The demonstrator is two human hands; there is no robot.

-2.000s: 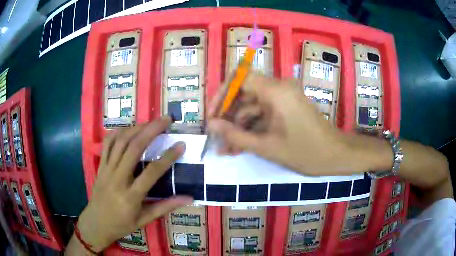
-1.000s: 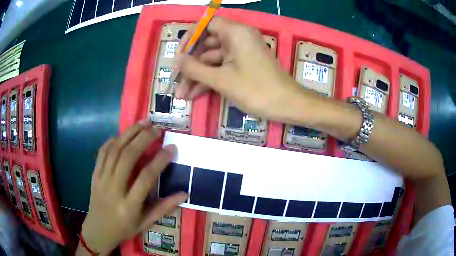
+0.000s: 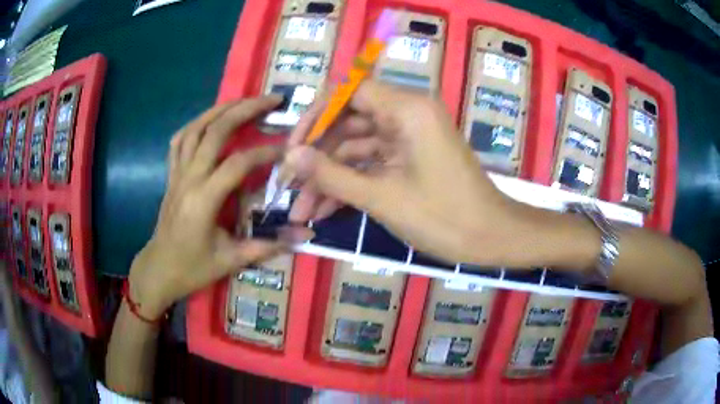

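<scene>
My right hand (image 3: 395, 170) holds tweezers (image 3: 343, 102) with an orange grip and pink end like a pen. Their metal tips are at a black square near the left end of the white backing strip (image 3: 564, 197). The strip lies across the middle of the red foam tray (image 3: 316, 380), partly hidden by my right hand and forearm. My left hand (image 3: 197, 205) rests at the strip's left end, fingers spread, thumb by the black squares. Open-backed gold-beige phones (image 3: 496, 95) lie in the tray's slots; several in the upper row have a black square at the lower end.
A second red foam tray (image 3: 88, 197) with phones stands at the left on the dark green surface (image 3: 150, 142). A stack of pale yellowish strips (image 3: 35, 59) lies behind it. Part of another white strip shows at the top left edge.
The tweezers moved from the upper-left phone down to the strip's left end. A black square now sits on that phone. The view has shifted, so the tray's lower row shows more.
</scene>
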